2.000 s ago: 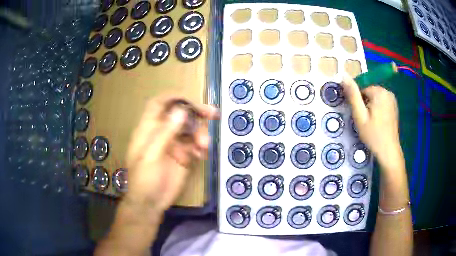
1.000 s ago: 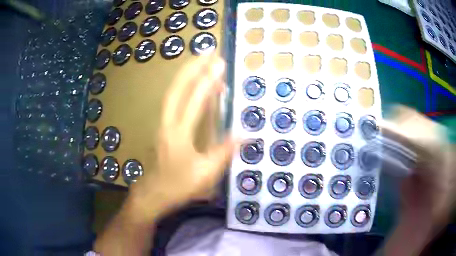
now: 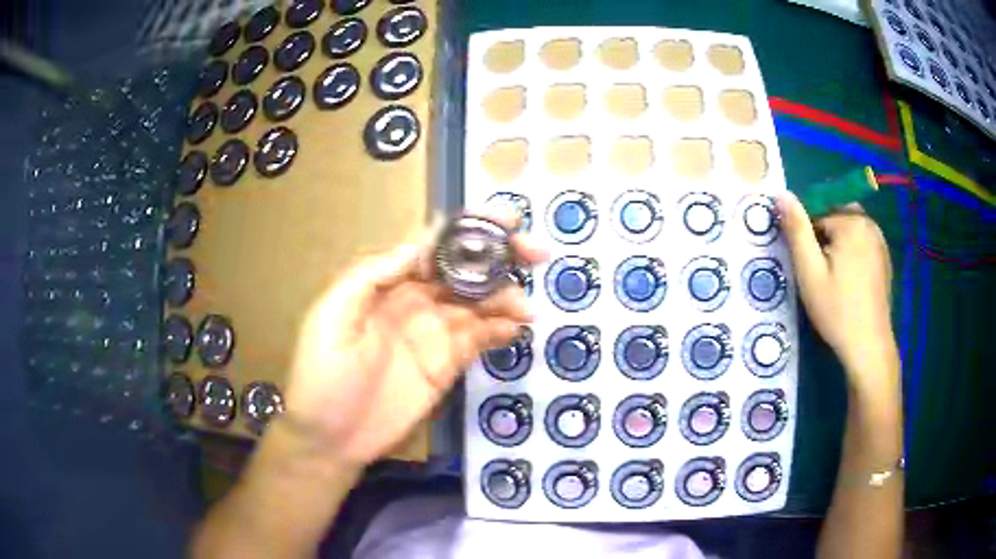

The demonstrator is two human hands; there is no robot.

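My left hand [image 3: 377,355] holds a round speaker [image 3: 476,257] by its edge, ribbed cone side showing, above the left edge of the white foam tray [image 3: 628,518]. My right hand [image 3: 846,278] holds the green probe [image 3: 841,192] at the tray's right edge. Its index fingertip is at the rightmost speaker [image 3: 761,218] of the fourth row; whether the probe touches it cannot be told. Speakers lie magnet side up in the five lower rows; the three upper rows are empty tan pockets. Speakers lie cone side up on the brown cardboard [image 3: 295,240] at left.
A clear blister tray [image 3: 98,251] lies at far left. Another filled foam tray [image 3: 939,66] is at top right. Red, blue and yellow tape lines cross the green mat [image 3: 836,55]. Thin red wire runs from the probe.
The fourth row's rightmost pocket, empty one second ago, now holds a speaker. A speaker has gone from the cardboard's nearest full row. My left hand now holds one. My right hand is back at the tray's edge.
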